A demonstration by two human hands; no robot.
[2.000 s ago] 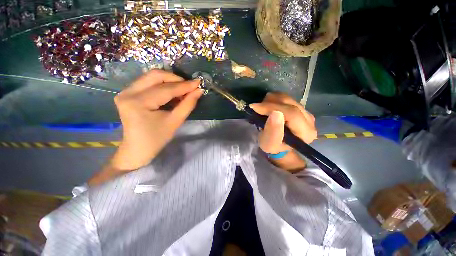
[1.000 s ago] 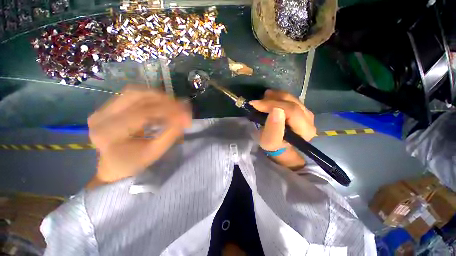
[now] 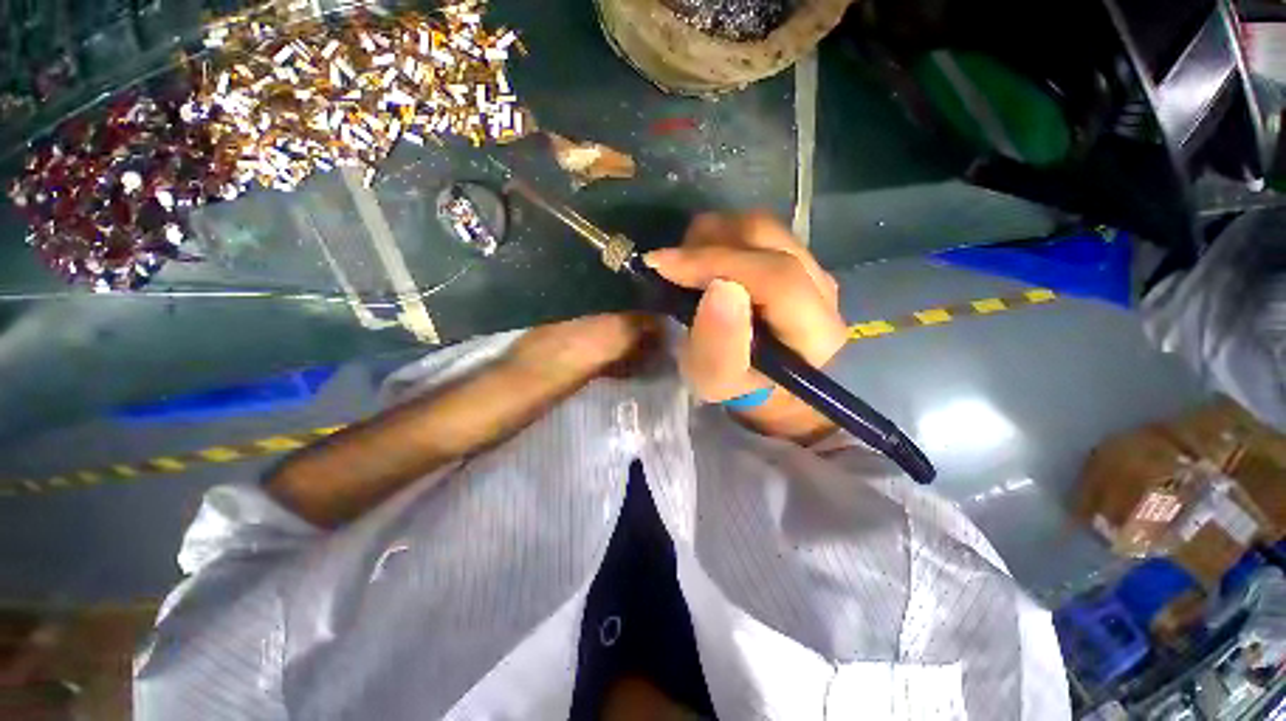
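My right hand [image 3: 755,310] holds the black handle of the soldering iron [image 3: 832,395] like a pen. Its thin metal shaft points up and left, with the tip close to the round work holder [image 3: 470,217], which carries small silvery parts. My left hand [image 3: 628,342] is in shadow at the bench's near edge, left of my right hand. Its fingers are hidden, and I cannot tell if it holds anything. A heap of white-silver and gold metal pieces [image 3: 360,92] lies beyond the holder, with a heap of dark red components [image 3: 106,190] to its left.
The tan-rimmed pot [image 3: 719,64] stands at the back. An orange-tan lump [image 3: 592,159] lies between it and the holder. A pale solder wire [image 3: 226,297] runs in from the left. Dark equipment [image 3: 1100,113] stands at the right. Another person's grey sleeve [image 3: 1227,303] shows at the far right.
My left hand has left the work holder, moved left and then across to the right in front of my body. The view has shifted, and my right hand still holds the iron.
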